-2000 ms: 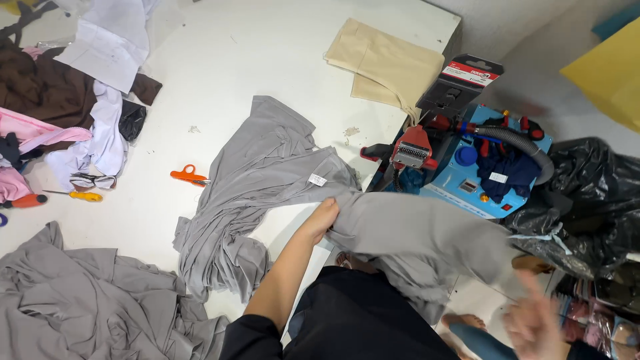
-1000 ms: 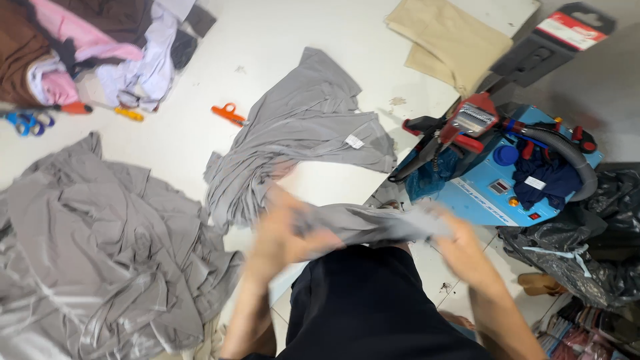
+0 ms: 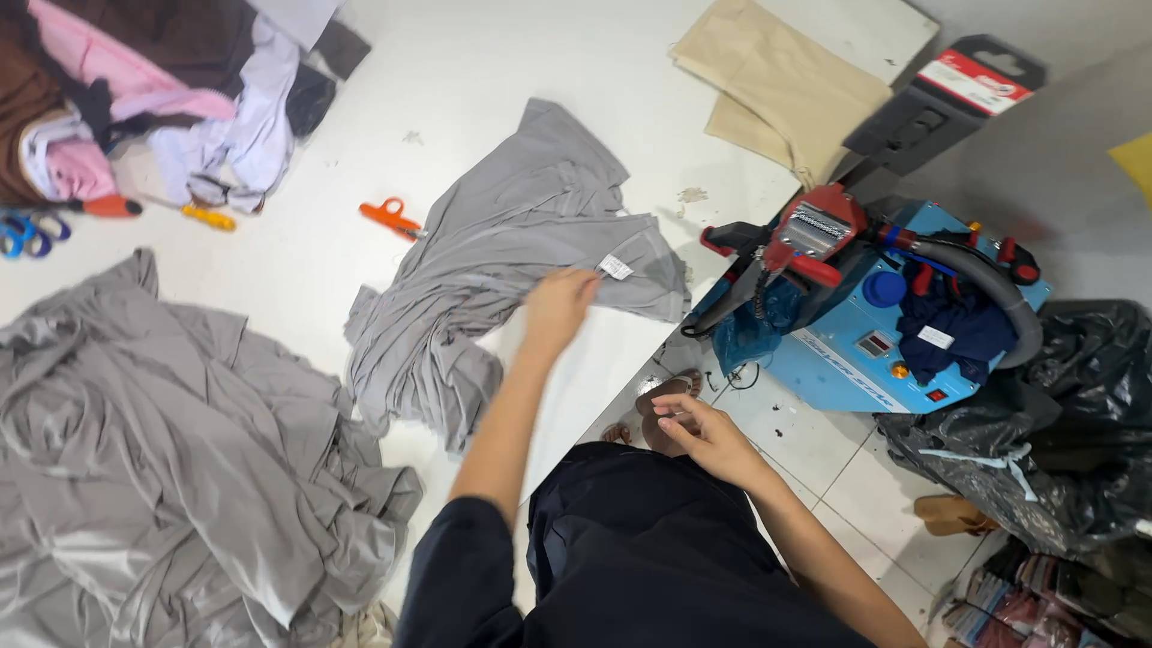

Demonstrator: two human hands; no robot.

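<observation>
A grey garment [image 3: 504,234] lies bunched on the white table, a small white label [image 3: 616,266] on its right part. My left hand [image 3: 560,310] is at the lower edge of this garment beside the label; whether its fingers grip the cloth cannot be told. Off the table's edge, above the floor, my right hand [image 3: 711,436] is empty with its fingers apart and slightly curled. Orange-handled thread snips [image 3: 393,219] rest just left of the garment. A large heap of grey cloth [image 3: 180,432] covers the table's lower left.
Folded beige cloth [image 3: 778,85] lies at the table's far right corner. Beyond the edge stand a blue machine [image 3: 864,333] with a hose, a red-and-black device [image 3: 814,229] and a black plastic bag [image 3: 1035,468]. Brown, pink and white fabrics [image 3: 135,81], blue-handled scissors [image 3: 27,236] and a yellow-handled tool [image 3: 209,217] are upper left.
The grey cloth held between both hands a second ago is out of them. My left hand has moved up to the garment on the table, and my right hand has let go.
</observation>
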